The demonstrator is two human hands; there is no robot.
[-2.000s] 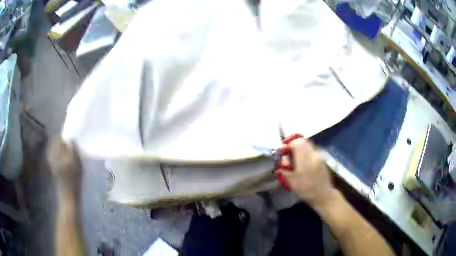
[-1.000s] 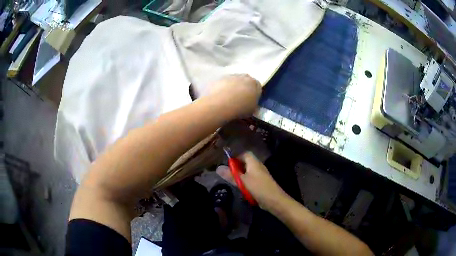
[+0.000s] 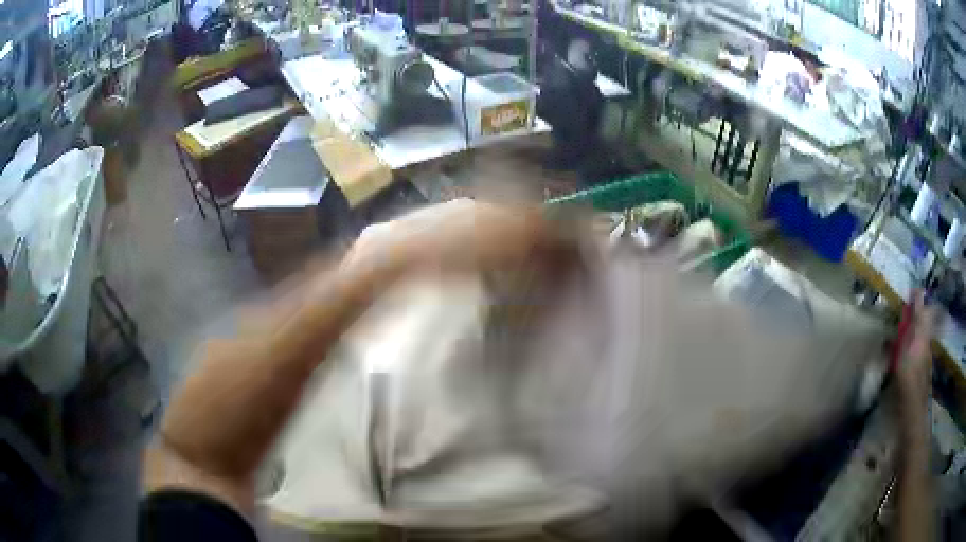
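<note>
Beige garment panels (image 3: 455, 392) lie spread in front of me, with a thin yellowish edge along the near rim. Another pale part of the fabric (image 3: 731, 371) is smeared by motion and stretches toward the right. My left hand (image 3: 524, 228) is over the far middle part of the panels, strongly blurred, so its fingers and any hold on cloth cannot be made out. My right hand (image 3: 913, 355) is at the far right edge, upright, holding the red-handled scissors (image 3: 905, 326); their blades are not clear.
A green crate (image 3: 625, 188) with pale pieces stands just beyond the panels. A blue bundle (image 3: 810, 220) lies behind it at the right. A sewing machine (image 3: 397, 74) stands on a far table. A white trough-like cart (image 3: 69, 265) is at the left. A worn cream table (image 3: 863, 471) shows lower right.
The view has tilted up. My left hand has moved to the far part of the panels. My right hand with the scissors has moved from below the table edge to the far right.
</note>
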